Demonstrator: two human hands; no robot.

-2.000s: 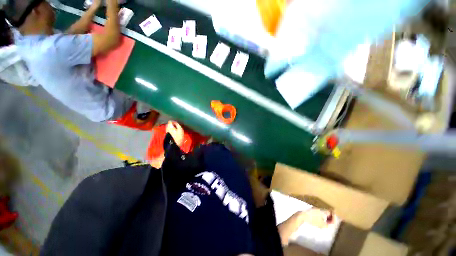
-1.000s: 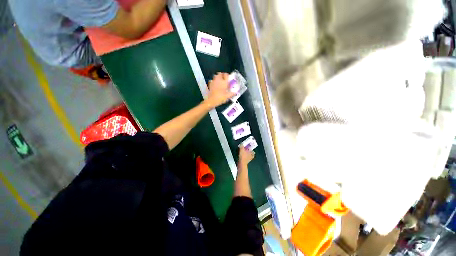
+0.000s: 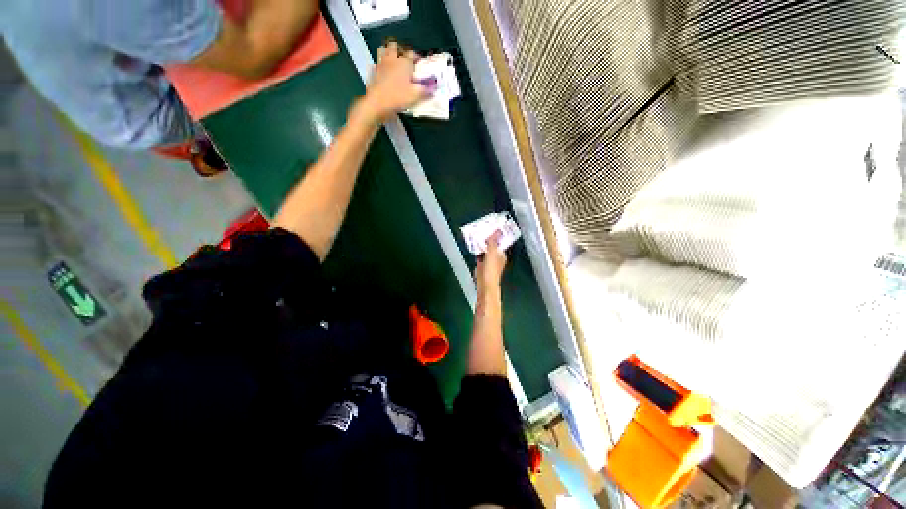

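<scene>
White product boxes with purple labels lie on the dark green conveyor belt, beyond its pale metal strip. My left hand (image 3: 395,84) is at the upper part of the belt, closed around white boxes (image 3: 439,85); how many it holds I cannot tell. My right hand (image 3: 491,260) is lower on the belt, its fingers on white boxes (image 3: 491,229) that sit close together or overlap. Another white box (image 3: 379,10) lies at the top edge of the view, touched by neither hand.
An orange tape dispenser (image 3: 428,338) lies on the green surface near my body. A larger orange dispenser (image 3: 658,437) is on the shelf at right, by pale paper stacks (image 3: 735,209). A person's arm (image 3: 260,40) rests on a pink mat (image 3: 253,78) at upper left.
My left hand has moved up the belt to the upper box, with boxes in it. My right hand has moved up the belt, and the separate boxes between the hands are now gathered.
</scene>
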